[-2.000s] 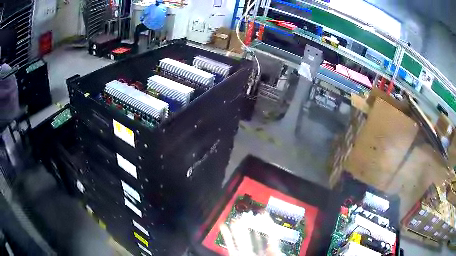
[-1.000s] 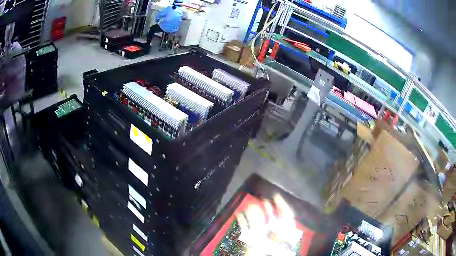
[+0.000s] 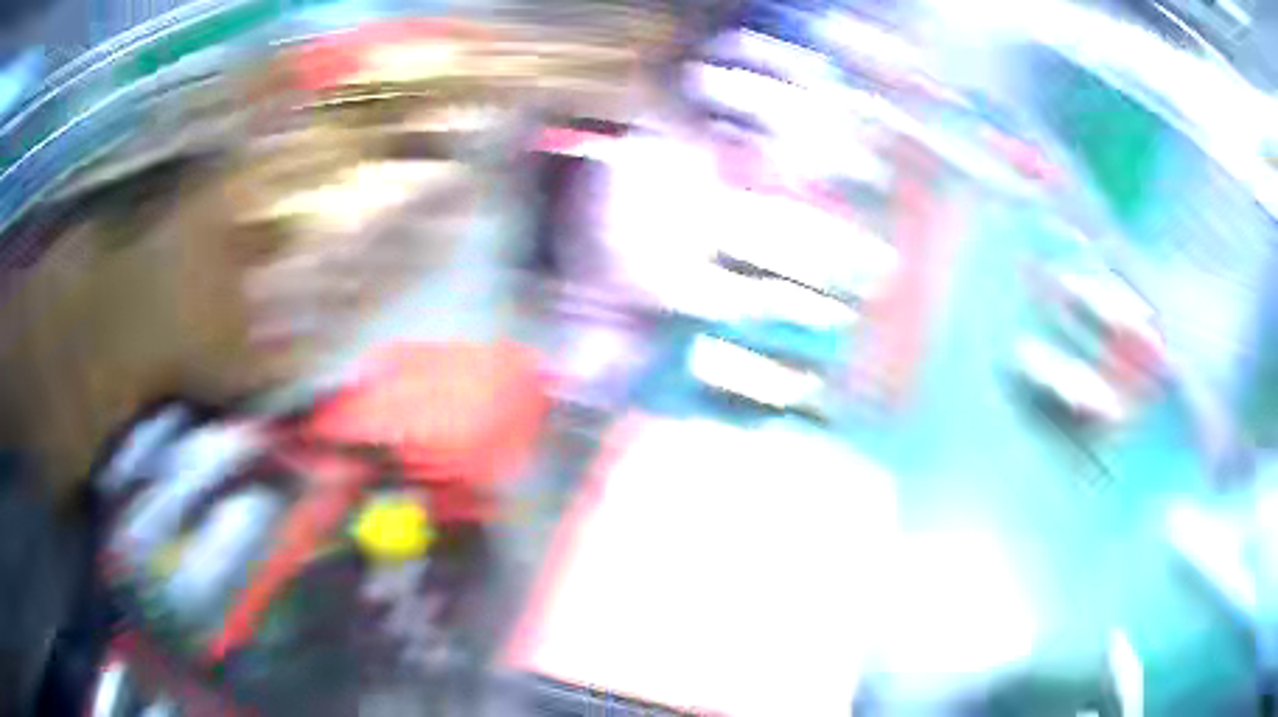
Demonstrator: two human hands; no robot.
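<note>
The view is strongly smeared and partly overexposed. A large washed-out white surface with a thin red left edge lies at the lower centre; I cannot tell whether it is a board or a sheet. At the lower left are blurred whitish bars, probably heatsinks, beside a round yellow thing. A red sheet-like patch lies above them. I cannot make out either of my hands; the bright glare could hide one.
A blue-green surface, probably a bench, fills the right side, with blurred white and red items on it. Brown shapes, probably cardboard, stand at the left. A blurred white figure-like shape is at upper centre; I cannot tell what it is.
My view has swung quickly to the right. The black tote stack has left the picture, as has the bright, finger-like hand shape over the board. The green surface now fills the right.
</note>
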